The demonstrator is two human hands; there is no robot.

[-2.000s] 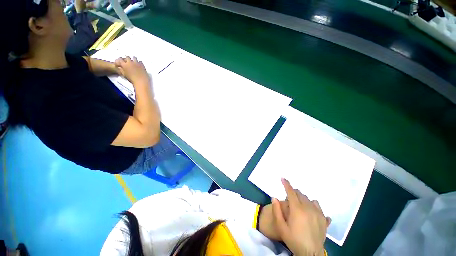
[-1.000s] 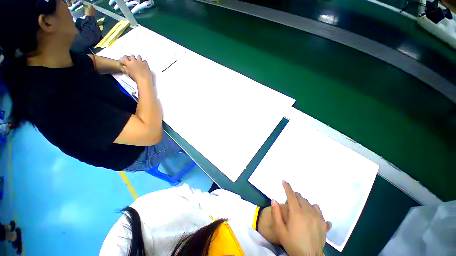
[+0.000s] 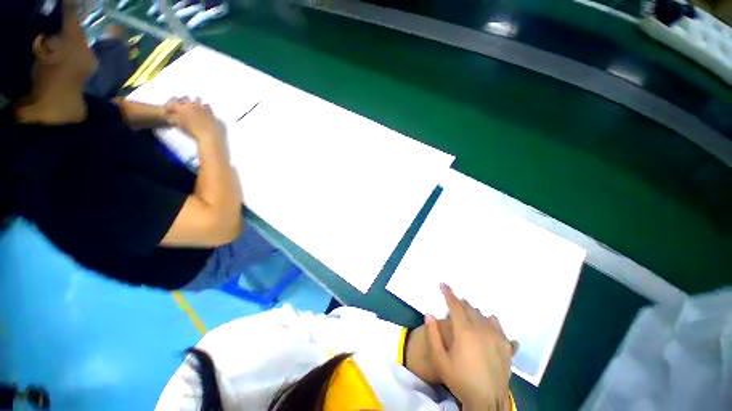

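Observation:
A flat white sheet (image 3: pixel 514 249) lies on the dark green bench in front of me, tilted to the view, with a greyish patch near its lower right corner. My right hand (image 3: pixel 472 347) rests over my left hand at the sheet's near edge, palm down, index finger and thumb apart, holding nothing. My left hand (image 3: pixel 424 353) comes from the left out of a white sleeve with a yellow cuff. It is mostly hidden under my right hand, so its fingers cannot be judged.
A larger white sheet (image 3: pixel 337 177) lies to the left across a narrow gap. A person in black (image 3: pixel 104 193) sits there, hands together on it. The green conveyor (image 3: pixel 514 136) runs beyond a pale rail (image 3: pixel 634 277). Shiny translucent wrapping (image 3: pixel 666 361) bulges at lower right. Yellow strips (image 3: pixel 154 63) lie far left.
The whole view has shifted slightly, so the bench and sheets appear a little further left. My hands stay crossed in the same place at the sheet's near edge.

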